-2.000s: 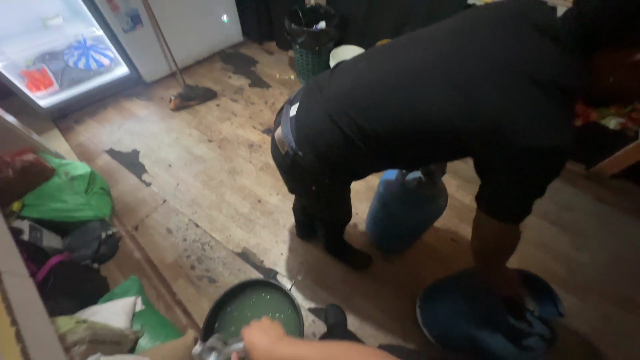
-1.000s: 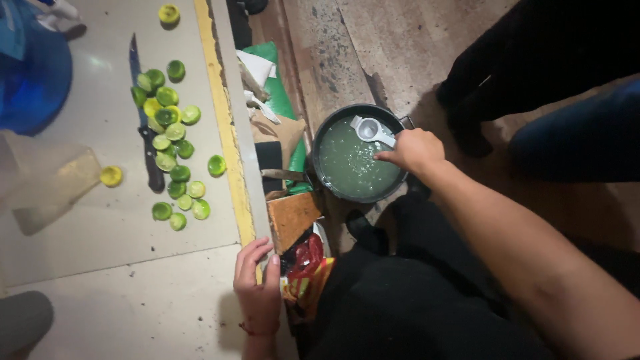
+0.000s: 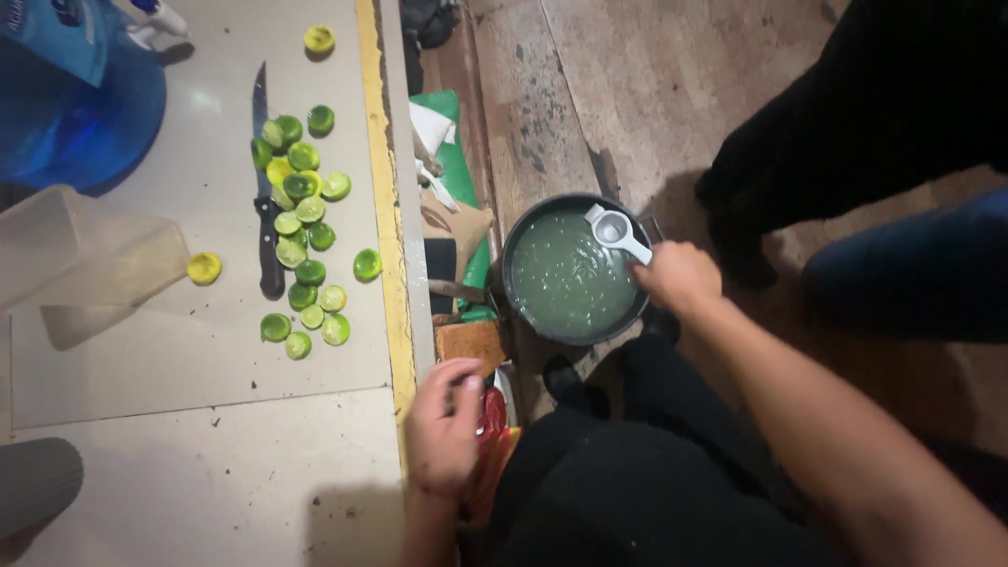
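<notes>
My right hand grips the handle of a grey metal citrus squeezer, whose cup is over the right part of a dark round pot of cloudy greenish liquid. The pot is low down, beside the counter. At the counter's edge is my left hand, fingers loosely curled, with nothing seen in it. Several squeezed lime halves lie scattered on the pale counter, some against a knife with a black handle. One yellowish half lies by a translucent plastic container.
A big blue water jug stands at the counter's upper left, near a white spray nozzle. Bags, among them a green one, crowd the gap beside the counter. Another person's dark-clothed legs are at the right, near a blue container.
The view has swung from the room and a bending person to the counter and pot. Since one second ago, my right hand has stayed by the pot with the squeezer.
</notes>
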